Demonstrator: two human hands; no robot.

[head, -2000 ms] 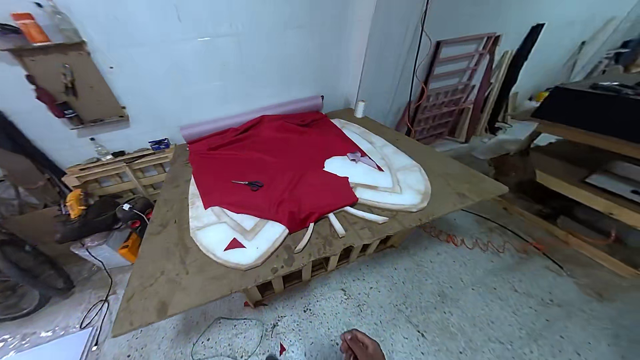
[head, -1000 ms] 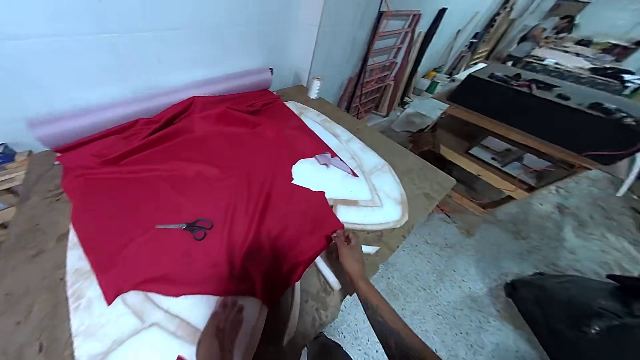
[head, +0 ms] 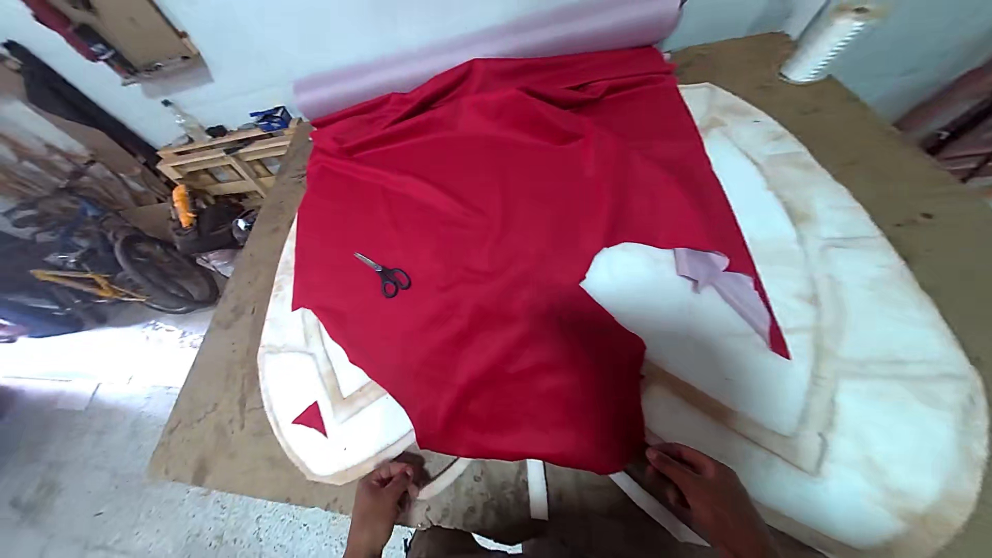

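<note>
A large red fabric sheet (head: 496,232) with a pale pink underside lies over white padded panels (head: 891,310) on a board-topped table. Scissors with black handles (head: 387,277) rest on its left part. My left hand (head: 384,488) is at the table's front edge, fingers curled, just below the cloth's lower left corner; whether it grips anything is unclear. At the cloth's lower right corner is my right hand (head: 690,480), its thumb and fingertips by the edge; a firm hold cannot be made out. White strips (head: 537,488) stick out between the hands. A small red scrap (head: 312,419) lies on the left panel.
A pink-backed fabric roll (head: 488,50) lies along the wall behind the sheet. A thread cone (head: 825,46) stands at the back right. Left of the table (head: 209,418) are a wooden crate (head: 225,159), an orange-handled tool (head: 183,205) and a bicycle wheel (head: 167,263).
The view has moved closer to the table and swung back left. My right hand stays near the cloth's right corner; my left hand, blurred low in view a second ago, is now at the front edge.
</note>
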